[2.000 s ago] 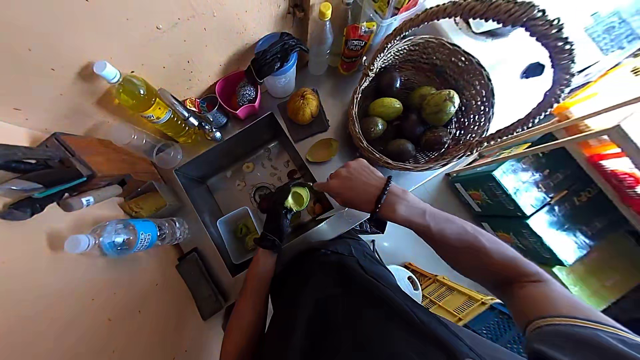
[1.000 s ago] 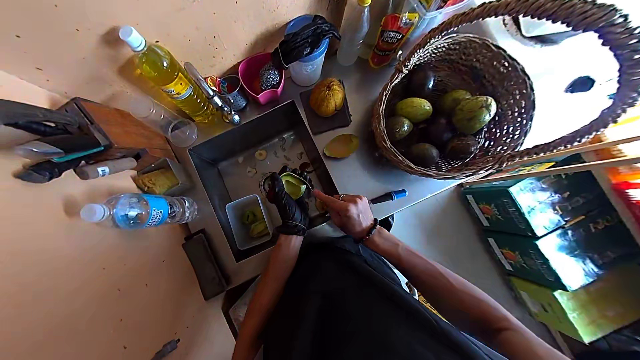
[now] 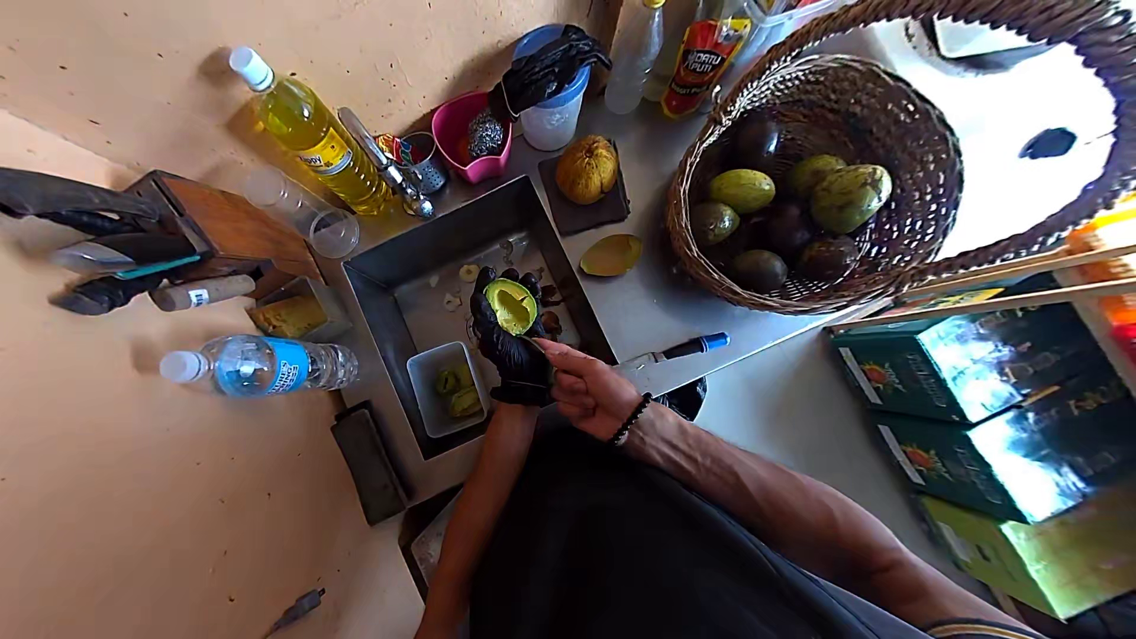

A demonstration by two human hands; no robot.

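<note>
My left hand (image 3: 512, 355), in a black glove, holds a hollowed avocado half (image 3: 511, 307) over the metal sink (image 3: 417, 293), cut side up. The bare right hand (image 3: 590, 386) grips a thin utensil, mostly hidden, whose end meets the avocado's lower edge. A white plastic container (image 3: 428, 410) with green avocado pieces (image 3: 461, 401) stands in the sink, left of the glove. Scraps and brown pits or peels lie on the sink floor. Right of the sink rests an empty-looking avocado skin (image 3: 611, 256). A knife (image 3: 683, 349) with a dark, blue-ended handle lies near the counter's front edge.
A wicker basket (image 3: 683, 222) of avocados stands at the right. Behind the sink are a round brownish fruit (image 3: 587, 169), a pink container (image 3: 475, 169) and an oil bottle (image 3: 319, 142). A knife block (image 3: 231, 222) and water bottle (image 3: 266, 365) stand left; boxes (image 3: 967, 444) sit lower right.
The view has shifted. The knife by the counter's front edge shows clearly now and one second ago, but not two seconds ago. The left hand still holds the avocado half.
</note>
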